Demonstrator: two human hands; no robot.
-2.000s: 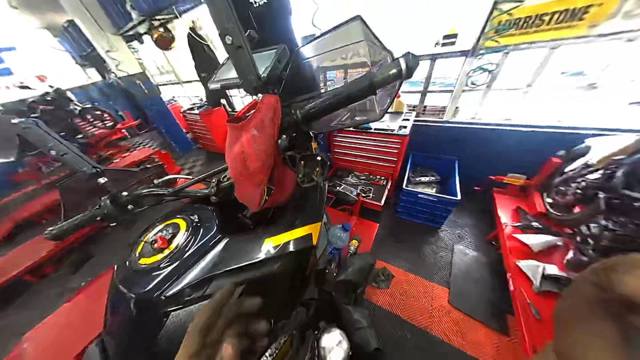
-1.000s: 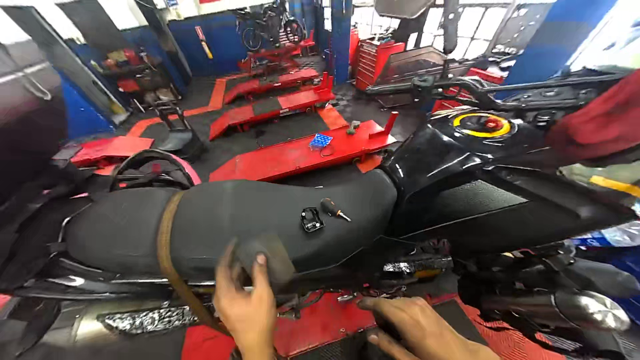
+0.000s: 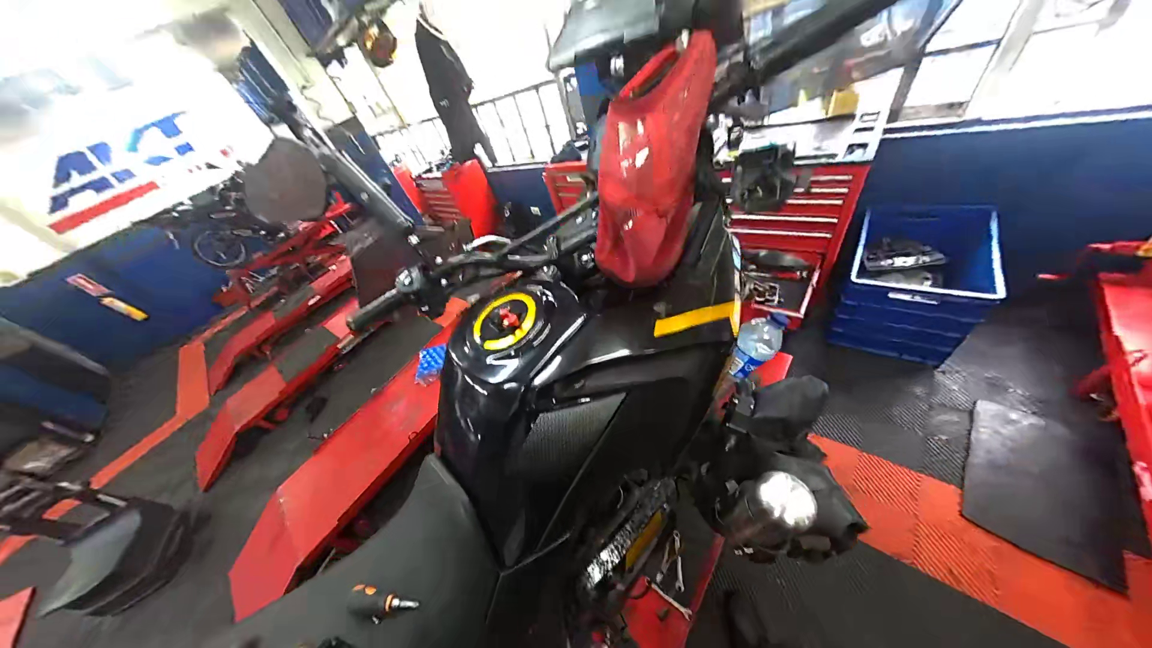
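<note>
Neither of my hands shows in the head view now. A black motorcycle fills the middle, its glossy fuel tank (image 3: 504, 360) topped by a yellow-ringed filler cap (image 3: 505, 321). On the dark seat (image 3: 414, 567) lies a short screwdriver (image 3: 382, 603) with an orange and black handle; part of a small black object shows at the bottom edge beside it. A red cloth-like cover (image 3: 652, 171) hangs at the handlebar. Wrenches (image 3: 670, 598) lie low on a red surface beside the motorcycle.
Red lift platforms (image 3: 333, 486) stand at the left. Stacked blue crates (image 3: 918, 306), the top one holding parts, are at the right by a red tool chest (image 3: 796, 211). A plastic bottle (image 3: 759, 342) stands beyond the tank. A black mat (image 3: 1044, 490) lies on the floor.
Both hands, seen over and beside the seat one second ago, are out of view. The view has swung from the seat toward the handlebar.
</note>
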